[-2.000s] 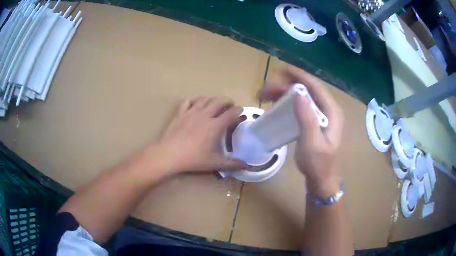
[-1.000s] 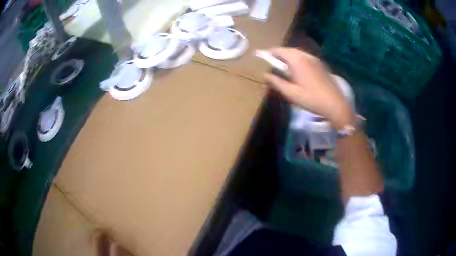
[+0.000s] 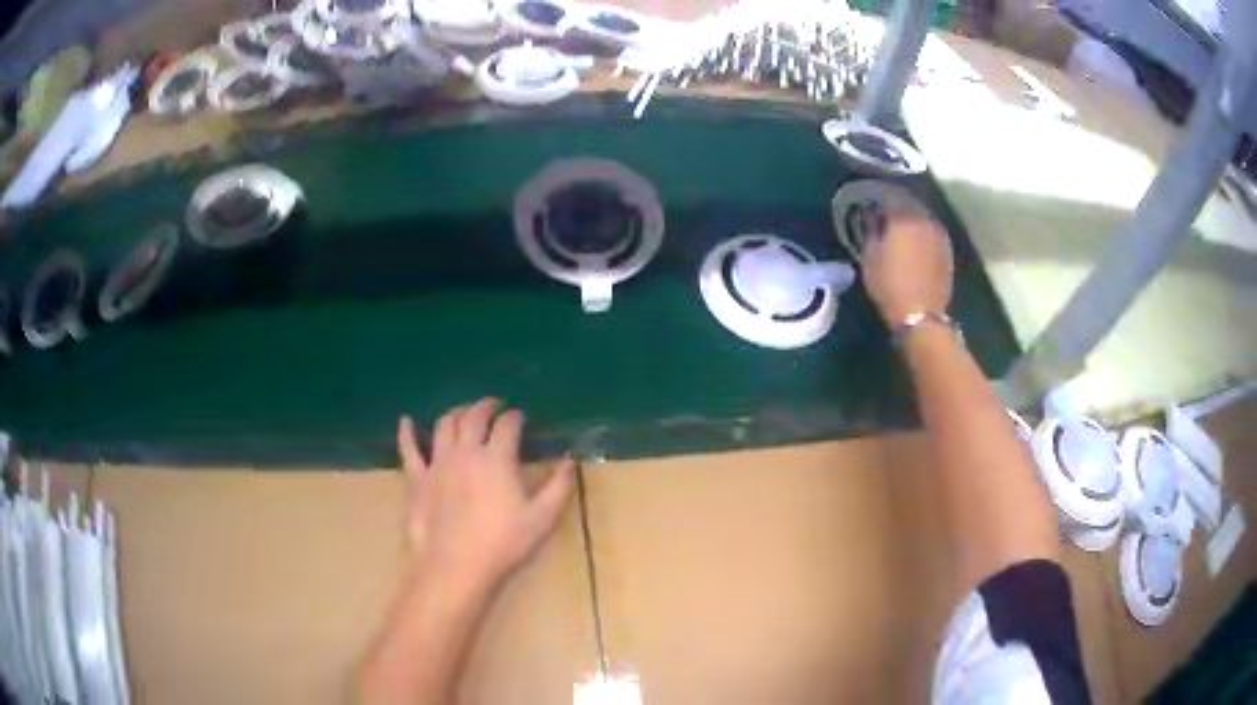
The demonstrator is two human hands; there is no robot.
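My right hand [image 3: 910, 265] reaches over the green belt at the right and touches a dark-centred disc [image 3: 857, 204]; the fingers cover part of it, and whether they grip it is unclear. A pale-centred disc [image 3: 779, 287] with a side tab lies just left of that hand. Another dark-centred disc [image 3: 589, 223] with a short tab lies mid-belt. My left hand [image 3: 478, 489] rests with fingers spread at the bench edge by the belt and holds nothing.
White arms [image 3: 62, 592] lie side by side at the lower left. Pale-centred discs [image 3: 1082, 461] overlap at the right beside flat white pieces. A metal upright [image 3: 1158, 227] slants at the right. More discs lie on the belt's left, with discs and rods beyond it.
The view has swung back from the crates at the right to the belt. My right hand has moved from above the crates to a belt disc, and no white piece shows in it now.
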